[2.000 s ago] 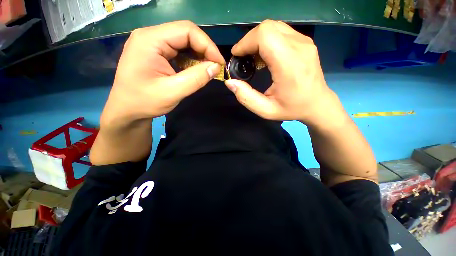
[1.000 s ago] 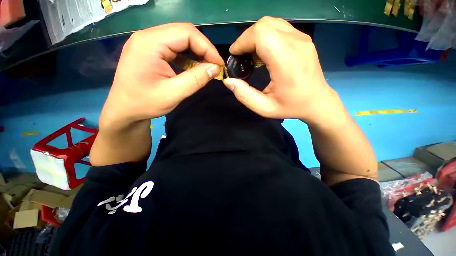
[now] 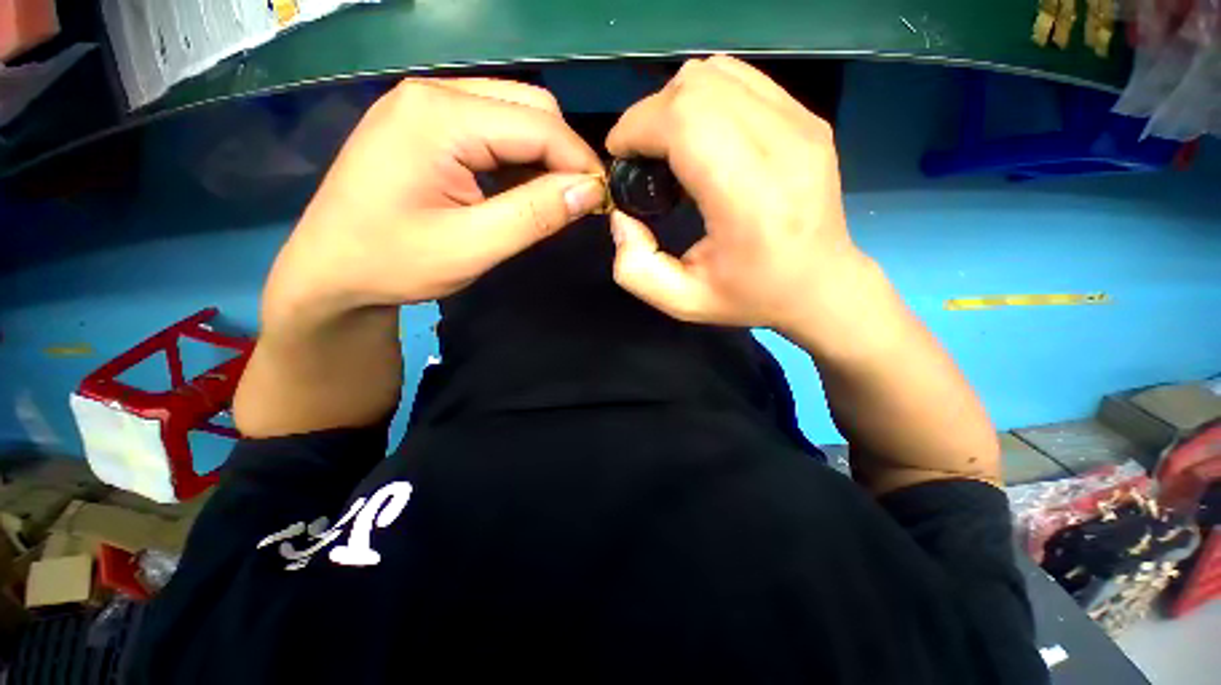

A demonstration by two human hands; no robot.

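Note:
My right hand (image 3: 750, 201) holds a round black watch head (image 3: 645, 186) between thumb and forefinger, over my lap below the bench edge. My left hand (image 3: 449, 201) pinches a gold-coloured watch band (image 3: 603, 196) in its fingertips. Only a small bit of the band shows; the rest is hidden by my left hand. The band's end meets the left rim of the watch head. Whether the two are joined is too small to tell.
The green bench top (image 3: 536, 30) spans the top, with gold bands (image 3: 1074, 23) and clear plastic (image 3: 1173, 67) at its right and a printed sheet (image 3: 201, 40) at left. A red-framed stool (image 3: 168, 388) stands lower left. Cartons (image 3: 60, 581) lie behind it.
My left hand has turned slightly, and less of the gold band shows between its fingers. My right fingers have shifted a little around the watch head.

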